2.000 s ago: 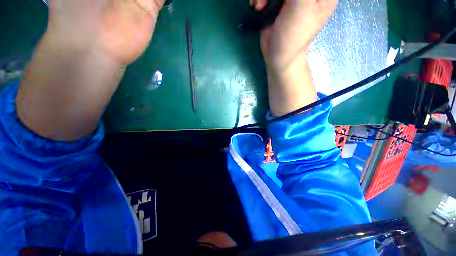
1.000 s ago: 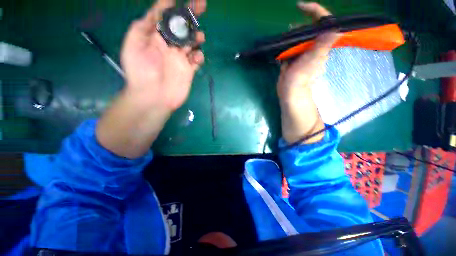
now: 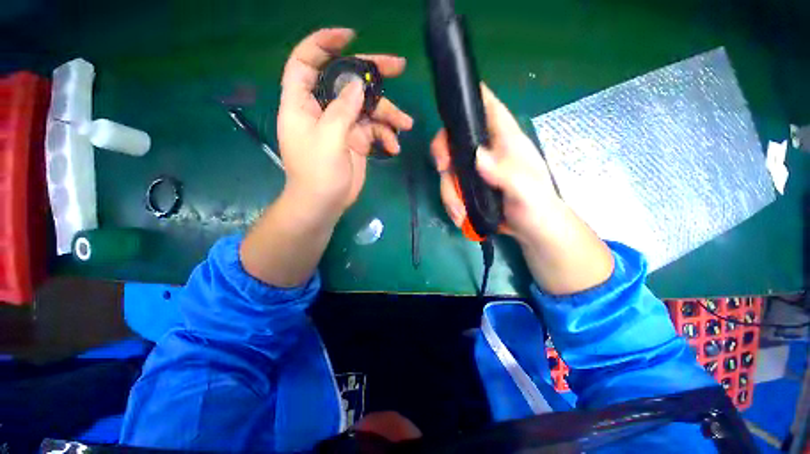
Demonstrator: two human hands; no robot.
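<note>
My left hand (image 3: 324,142) holds a round black device (image 3: 365,74) in its fingers, with the thumb over its paler centre. A yellow spot shows on the device. My right hand (image 3: 506,173) grips a thick black electric screwdriver (image 3: 461,97) with an orange side. The screwdriver stands nearly upright in the picture, its cord running down toward the bench edge. Its far end reaches the top of the picture, and I cannot make out the bit. The screwdriver and the device are apart.
Left: a red tray (image 3: 19,186), white foam tray (image 3: 73,160), white bottle (image 3: 121,138), green tape roll (image 3: 111,246), black ring (image 3: 164,197) and thin tool (image 3: 253,135). Near the edge: a dark rod (image 3: 415,222) and clear film (image 3: 369,232). Right: bubble wrap (image 3: 657,151); red-orange trays (image 3: 721,346) below.
The screwdriver has turned from lying slantwise to nearly upright in my right hand. My left thumb has come over the device. The view has shifted, showing more of the bench's left side.
</note>
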